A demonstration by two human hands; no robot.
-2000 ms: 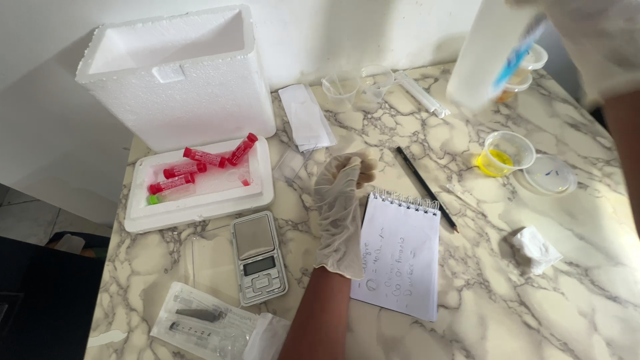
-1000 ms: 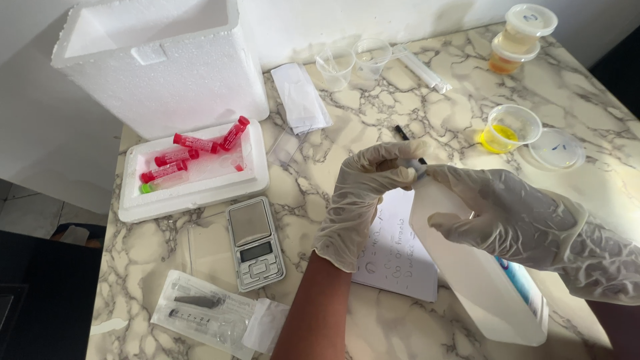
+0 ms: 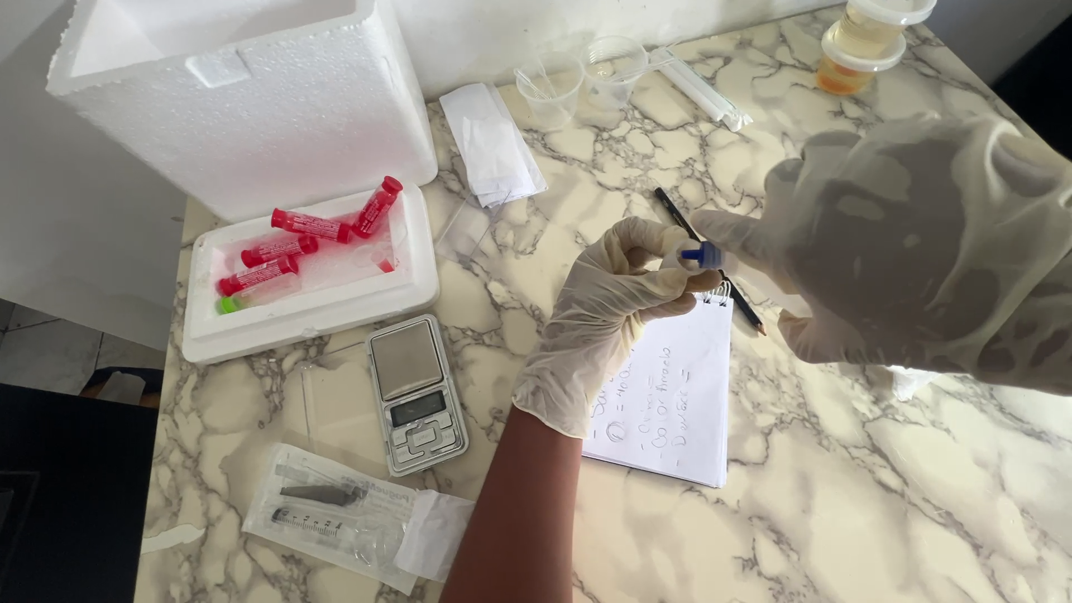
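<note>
My left hand (image 3: pixel 611 293), in a whitish glove, pinches a small clear piece with a blue tip (image 3: pixel 702 255) above the top of a spiral notepad (image 3: pixel 670 410). The notepad bears handwriting. My right hand (image 3: pixel 888 251), gloved too, is close on the right with its fingers spread near the blue tip; whether it touches it is unclear, and its palm side is hidden. A black pencil (image 3: pixel 744 306) lies partly behind the fingers. Left of the notepad sits a pocket digital scale (image 3: pixel 419 394).
A foam lid (image 3: pixel 310 322) holds several red-capped tubes (image 3: pixel 310 226) beside a foam box (image 3: pixel 251 117). A packaged syringe (image 3: pixel 335 515) lies in front. Clear cups (image 3: pixel 550 88), folded papers (image 3: pixel 494 142) and a wrapped strip (image 3: pixel 702 90) lie behind; stacked lidded tubs (image 3: pixel 858 59) stand back right.
A second ago both hands were together at the neck of a white bottle over the notepad; the bottle is no longer in view. The right hand has moved up and right. A blue-tipped piece now shows in the left.
</note>
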